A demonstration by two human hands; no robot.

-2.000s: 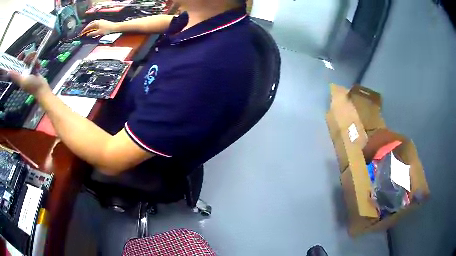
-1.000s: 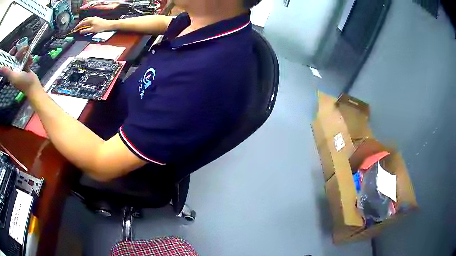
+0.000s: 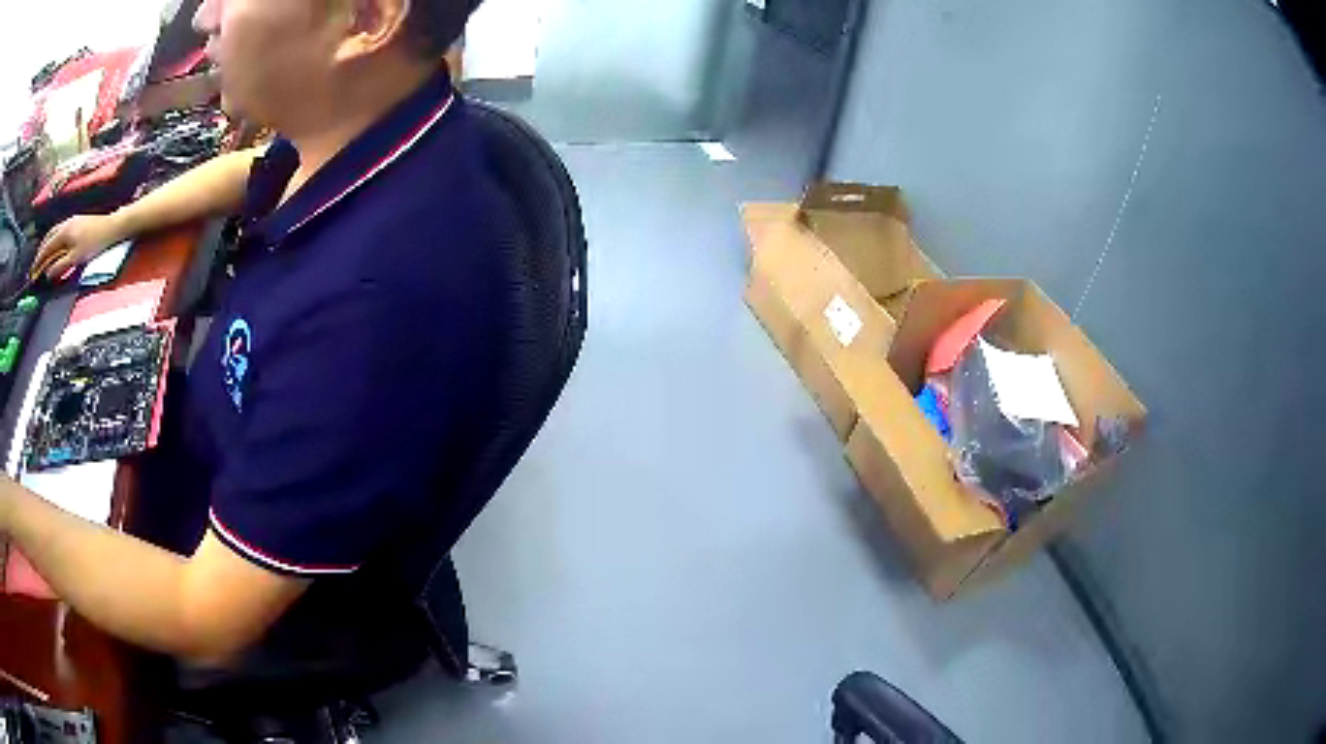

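Note:
Neither of my hands is in view. In front of me another person in a dark blue polo shirt [image 3: 364, 334] sits side-on in a black chair [image 3: 545, 247] at a desk. A dark motherboard [image 3: 99, 395] lies flat on red and white sheets at the left. The person's far hand [image 3: 76, 244] rests on something small near the desk's far side. The near forearm [image 3: 102, 574] runs out past the left edge, so its hand is hidden.
Open cardboard packaging [image 3: 931, 502] stands on the grey-blue floor [image 3: 655, 480], with a clear bag, red and blue items and white paper inside. A black curved part, perhaps an armrest [image 3: 884, 712], shows at the bottom edge. Cables [image 3: 182, 141] lie at the desk's far end.
My view has turned right. The person, desk and box have shifted left; the silver frame in the person's near hand and the checked seat have left the picture. The person's head shows more.

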